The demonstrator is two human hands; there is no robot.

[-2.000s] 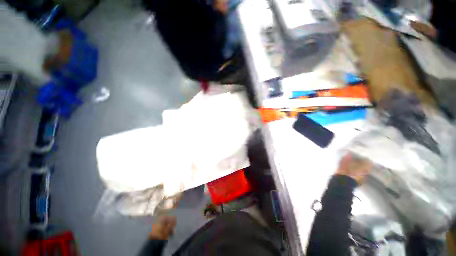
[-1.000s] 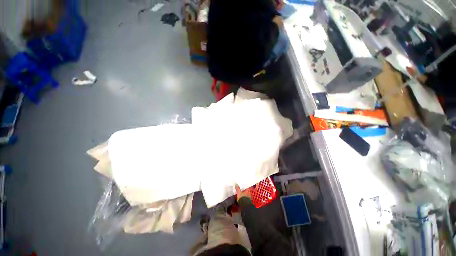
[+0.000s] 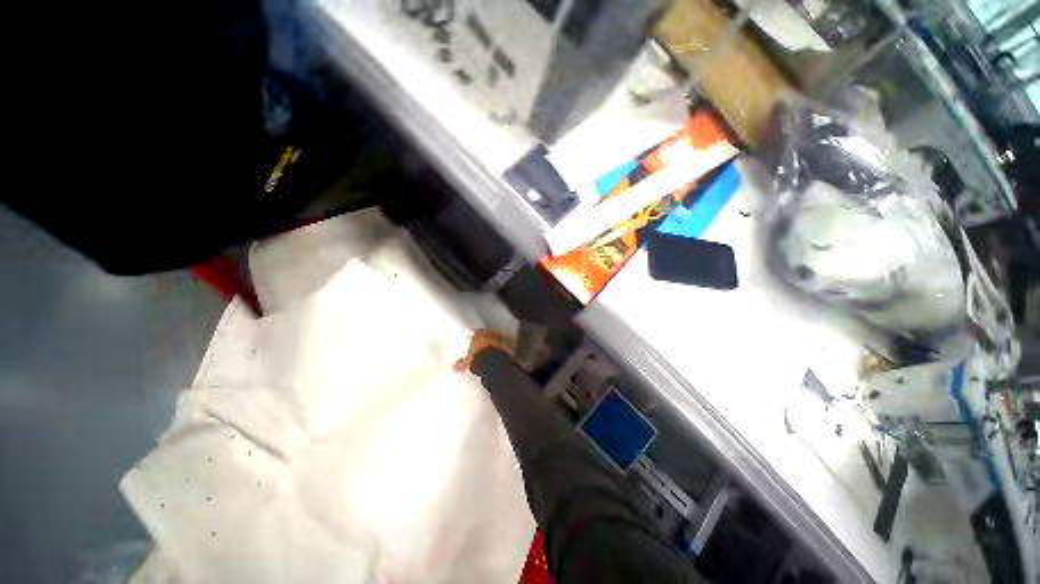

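Observation:
A heap of large white cut pieces spreads over the lower left and centre, with overlapping edges and a few small dark marks. My right hand reaches in from the lower right in a dark sleeve. Its bent fingers are at the heap's right edge and appear to pinch it; the fingertips are small and blurred. My left hand is not in view. What lies under the heap is mostly hidden.
A person in dark clothes is at upper left. The white table holds a black phone-like piece, orange and blue packaging, a clear bag and machine parts. A blue pedal is below.
The view has turned and come closer to the heap and table. My right hand has moved from the heap's lower edge, near the red stool, to its right edge beside the table.

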